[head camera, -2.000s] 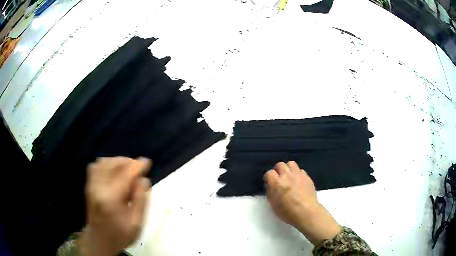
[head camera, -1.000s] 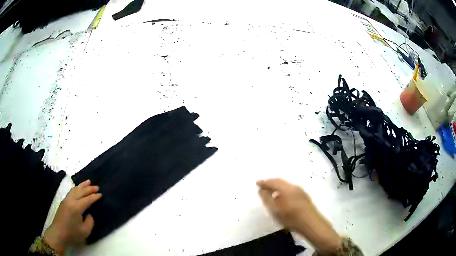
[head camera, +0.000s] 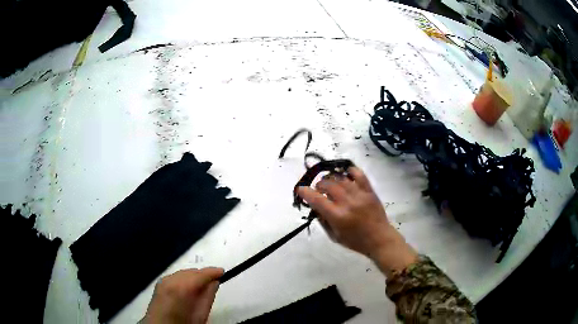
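Observation:
My left hand (head camera: 184, 294), low at centre left, grips one end of a narrow black strip (head camera: 263, 254). The strip runs up to my right hand (head camera: 348, 205), whose fingers hold a looped, curled part of it. A loose curl stands out beyond the right fingers. The small stack of black bands (head camera: 152, 231) lies left of centre, tilted, with jagged short ends. Another black band piece (head camera: 298, 310) lies at the bottom edge, partly cut off.
A tangle of narrow black strips (head camera: 469, 177) lies at right. Beyond it are a pinkish-orange container (head camera: 491, 102) and a blue object (head camera: 546, 152). The large black stack (head camera: 25, 269) is at the left edge. A black fabric heap (head camera: 47, 28) is at the far left.
My left hand has left the small stack and now holds a strip end. My right hand has moved up and holds the looped strip. The loose strips beside the tangle are gone from there.

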